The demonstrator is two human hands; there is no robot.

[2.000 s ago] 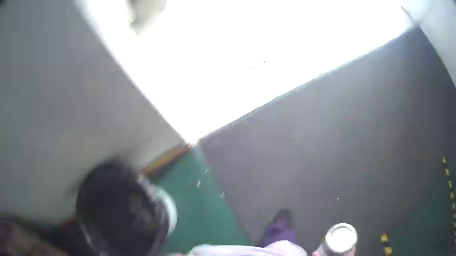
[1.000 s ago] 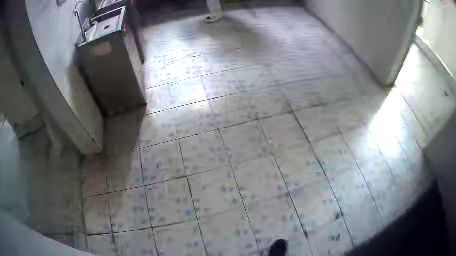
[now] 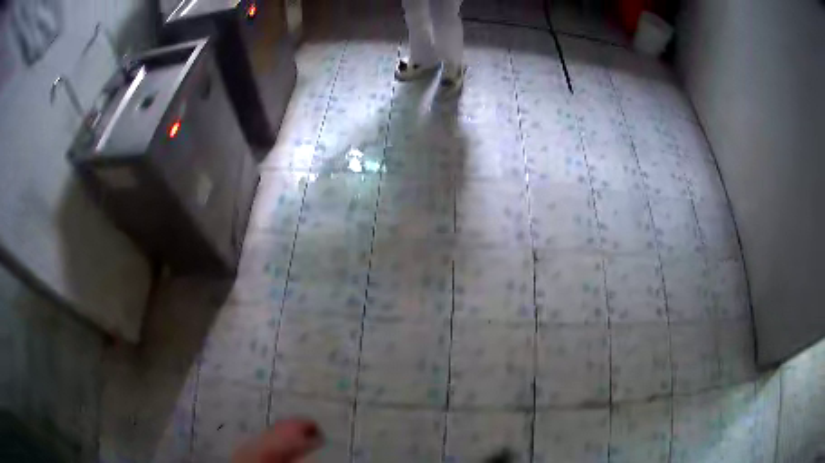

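A blurred reddish shape [image 3: 279, 441] at the bottom edge, left of the middle, looks like part of my left hand. It has a dark spot at its end, and I cannot tell whether it holds anything. My right hand is out of the picture. The nearest steel dispenser [image 3: 172, 181] stands against the left wall. Its shallow basin [image 3: 145, 99] is on top, with thin curved taps at the wall side. A red light glows on its front. No bottle shows.
A second steel dispenser [image 3: 249, 63] stands beyond the first. A person in white trousers [image 3: 434, 32] stands ahead on the tiled floor [image 3: 488, 289]. A white bucket [image 3: 652, 34] and a red object are at the far right. A wall runs along the right. A dark shoe tip shows at the bottom.
The view has gone from green floor and grey matting to the tiled room. The dispensers and the person now appear nearer. The bottle seen two seconds ago is out of view. The reddish shape has appeared.
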